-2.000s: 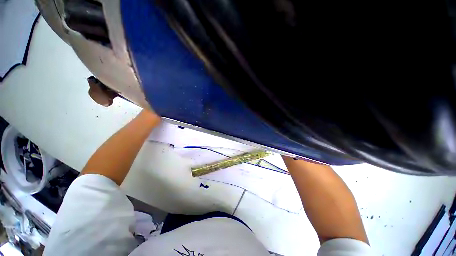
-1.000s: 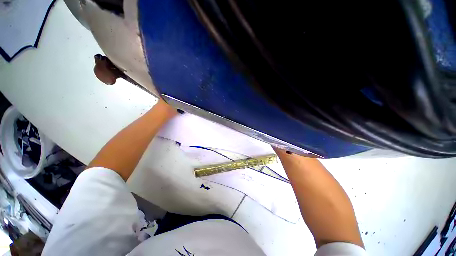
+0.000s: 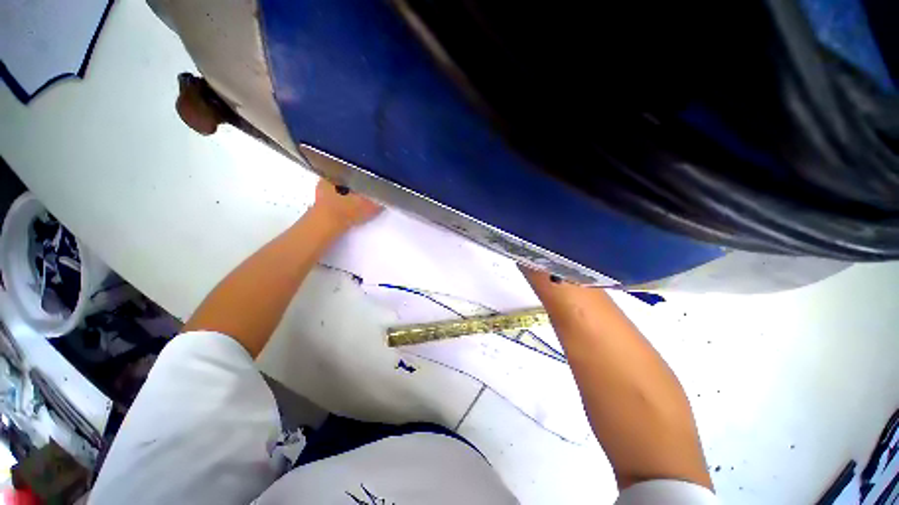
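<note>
The cutting machine's blue and silver motor body (image 3: 394, 128) fills the top of the picture, with thick black cable on it. Its round brown knob (image 3: 200, 105) sticks out at the left. The paper marker (image 3: 424, 266) with drawn lines lies below the machine. A gold-brown weight (image 3: 463, 327) lies on the paper between my forearms. My left hand (image 3: 345, 205) reaches under the motor's lower edge; only its wrist side shows and its fingers are hidden. My right forearm reaches under the motor farther right; that hand is hidden behind the motor.
A white round bucket (image 3: 22, 286) with dark scraps stands below the table edge at the left. A dark-edged, white-topped lay (image 3: 49, 44) is at the top left. Dark-edged pieces (image 3: 867, 464) lie at the lower right. The white table (image 3: 148, 197) curves around the work.
The motor body and knob have shifted upward in the picture, uncovering more paper and part of my left hand. My left hand has moved slightly up and right. The weight stays on the paper.
</note>
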